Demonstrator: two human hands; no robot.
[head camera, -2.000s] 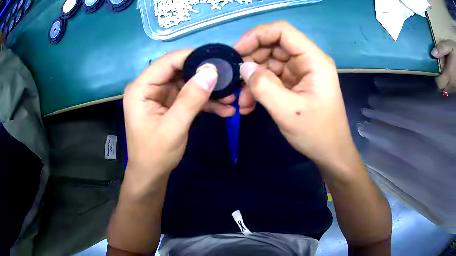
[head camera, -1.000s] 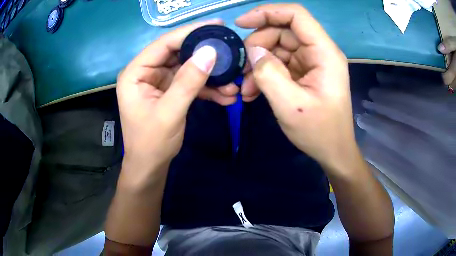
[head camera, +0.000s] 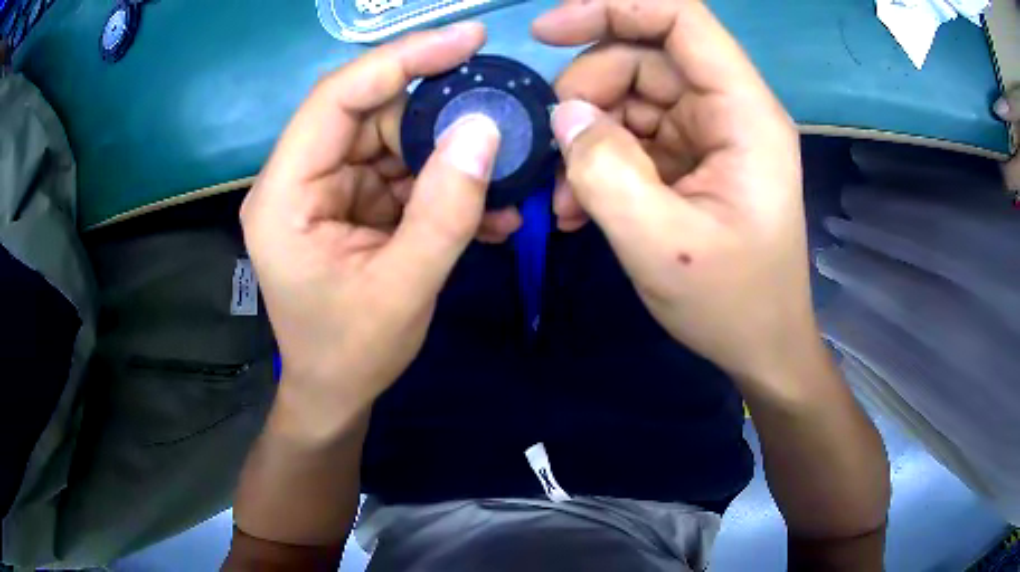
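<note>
A round black disc (head camera: 483, 92) with a silver-grey centre is held up above my dark-clothed lap. Small light dots show on its black ring. My left hand (head camera: 358, 212) holds it, thumb on the grey centre and fingers around and behind its left side. My right hand (head camera: 688, 190) touches the disc's right rim with its thumb tip; its forefinger is raised and the other fingers are curled. A tiny pale spot shows at the right thumb tip; I cannot tell if it is a separate piece.
A clear tray (head camera: 356, 29) with small pale pieces is cut off at the top edge of the green bench (head camera: 179, 123). A few black discs (head camera: 115, 31) lie at the upper left. White paper or cloth (head camera: 919, 31) lies at the upper right. Another person's hand (head camera: 1010, 106) is at the right edge.
The black disc has turned in my hands, so its light dots now show along the top. The left forefinger has lifted off the rim. The tray and bench have shifted up in view.
</note>
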